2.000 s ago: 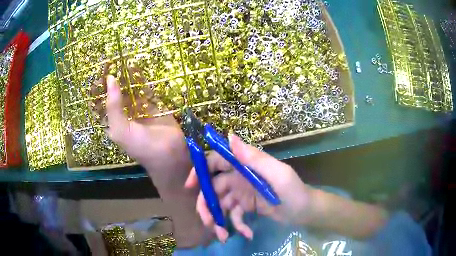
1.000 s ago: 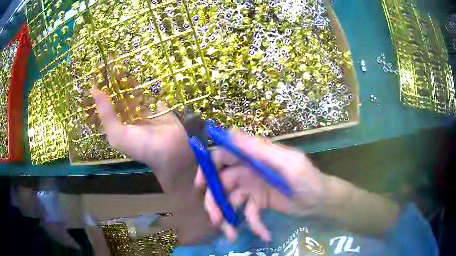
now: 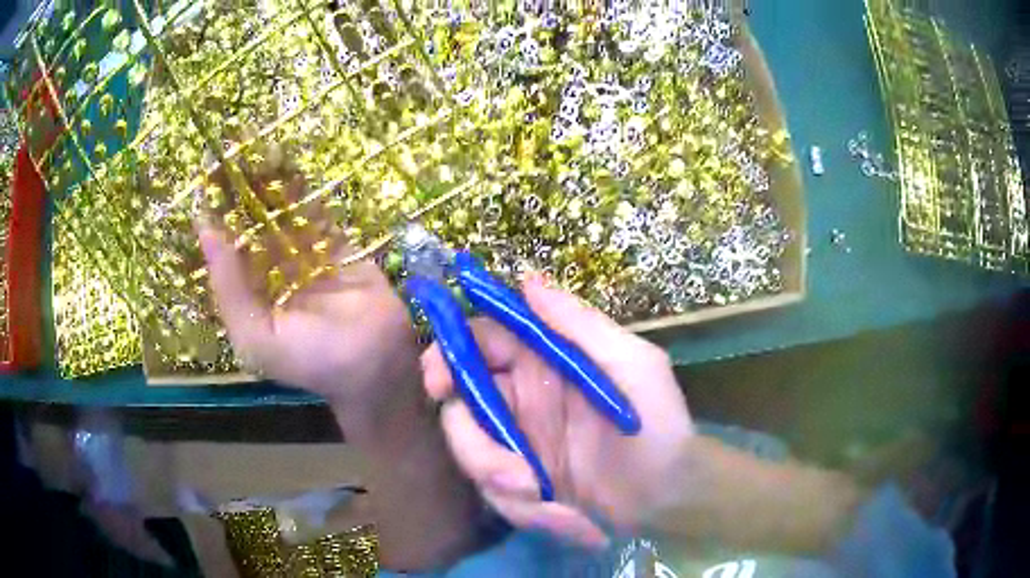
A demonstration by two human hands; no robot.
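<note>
My left hand [image 3: 305, 311], bare, is under the lower edge of a gold parts frame [image 3: 328, 175], its fingers partly hidden behind the grid. The frame is tilted over the cardboard box [image 3: 723, 307] of mixed gold and silver parts and still carries small gold parts. My right hand [image 3: 576, 418], bare, holds blue-handled side cutters [image 3: 480, 373] with the handles spread. The cutter jaws [image 3: 416, 243] are at the frame's lower edge; whether they touch it cannot be told.
A stack of gold frames [image 3: 960, 147] lies at the right, with stray silver parts [image 3: 864, 155] beside it. Another gold stack [image 3: 96, 322] and a red bin [image 3: 25, 248] are at the left. A floor carton with gold frames [image 3: 296, 548] is below the bench.
The gold frame has moved left and tilted more steeply. My left hand has shifted slightly left. The cutters have stayed near the frame's lower edge, their handles changing angle slightly.
</note>
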